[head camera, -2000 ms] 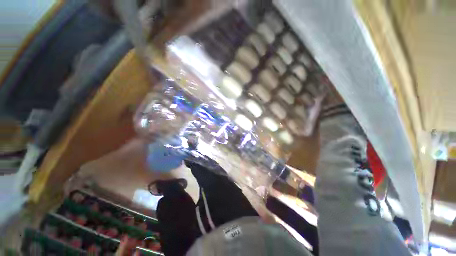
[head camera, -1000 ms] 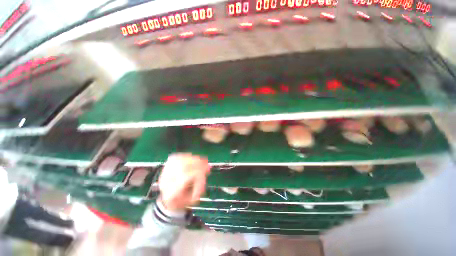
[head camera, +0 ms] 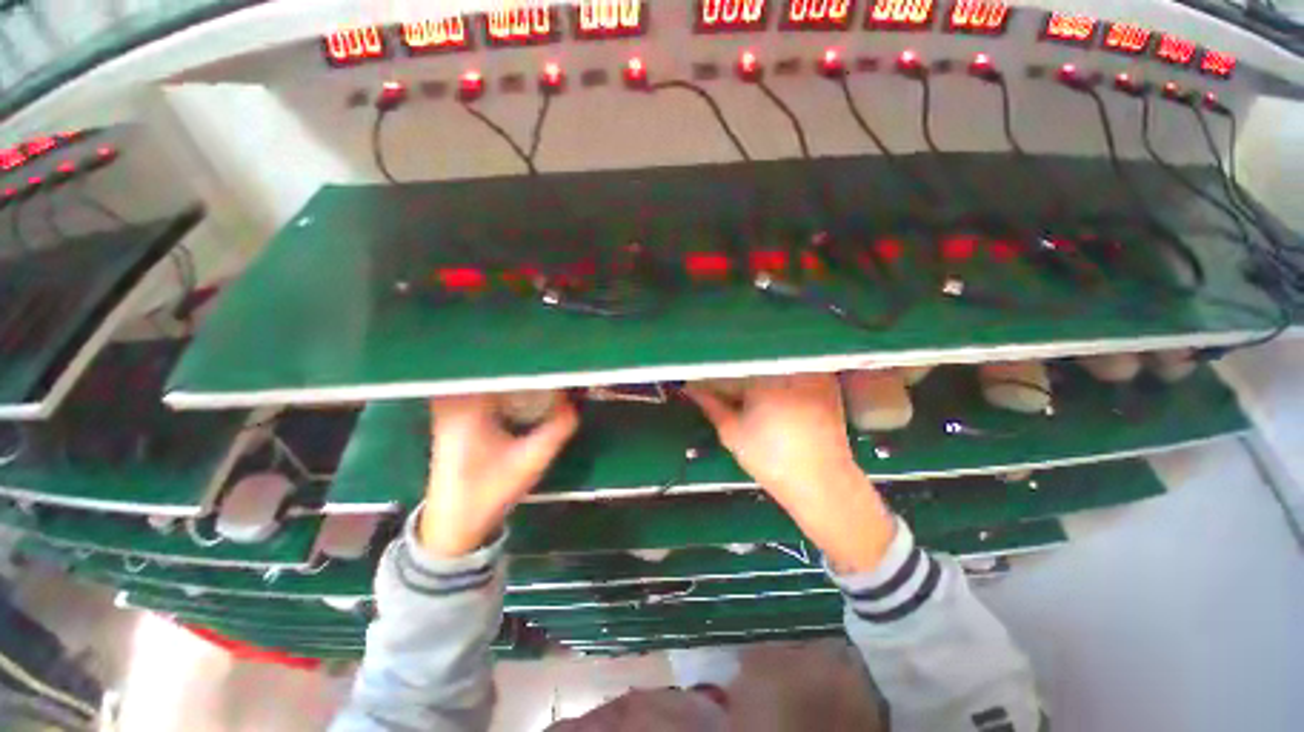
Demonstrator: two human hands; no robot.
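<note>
My left hand point(head camera: 483, 455) reaches under the front edge of the top green rack shelf point(head camera: 329, 322). Its thumb and fingers close around a pale rounded charging case point(head camera: 529, 406). My right hand point(head camera: 789, 446) reaches under the same edge, thumb towards the left hand. Its fingertips are partly hidden by the shelf edge, so its grip is unclear. A thin charging cable point(head camera: 629, 393) shows between the hands. More charging cases point(head camera: 878, 401) lie to the right on the second shelf.
Red digital displays point(head camera: 611, 17) and plugged black cables point(head camera: 844, 107) run above the top shelf. Loose cable ends lie on it. More green shelves are stacked below. Another rack section with a case point(head camera: 255, 505) is at left. A pale wall point(head camera: 1144, 572) is at right.
The view has turned from trays in a carton to the rack. One second ago one blurred hand showed before the shelves; now both hands reach under the top shelf, the left around a charging case.
</note>
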